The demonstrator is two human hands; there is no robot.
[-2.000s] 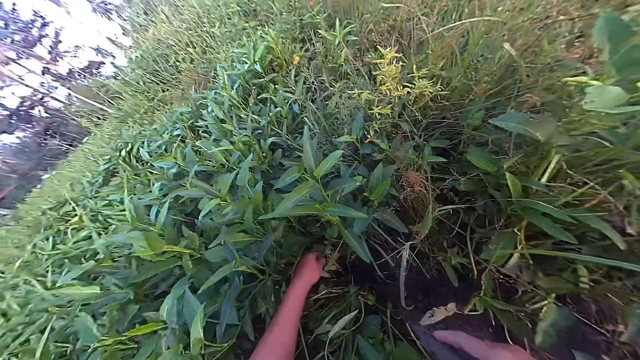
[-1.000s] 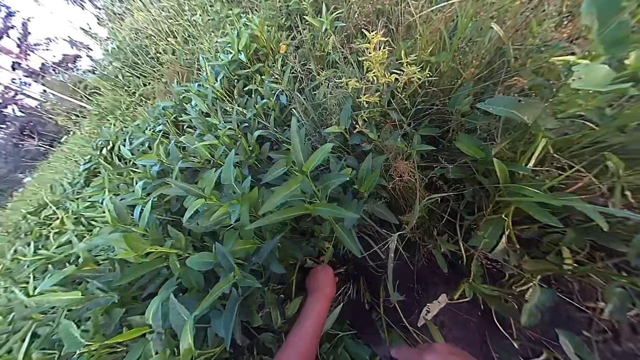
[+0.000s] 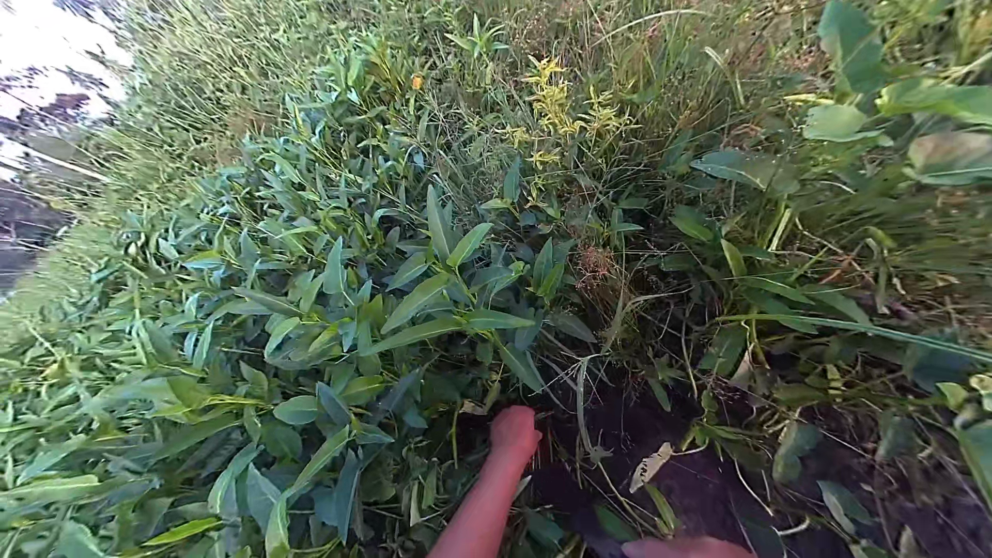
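Observation:
My left hand (image 3: 514, 434) reaches low into the base of a dense stand of leafy green plants (image 3: 434, 302). Its fingers curl inward among the stems; what they grip is hidden. At the bottom edge, right of it, only part of my right hand (image 3: 686, 548) shows, over dark soil (image 3: 659, 434); its fingers and anything in it cannot be made out. Between and above the hands a pale dry leaf (image 3: 651, 466) lies on the soil.
Tall grass (image 3: 697, 85) and a yellow-leaved plant (image 3: 554, 105) stand beyond. Broad-leaved plants (image 3: 852, 46) rise at the right, with a long green blade (image 3: 860, 327) lying across. Trailing stems cross the soil. A bright gap shows at the upper left.
My right hand has moved leftward and lower in view, so less of it shows. My left hand stays at the plant bases, with its fist more exposed than two seconds ago.

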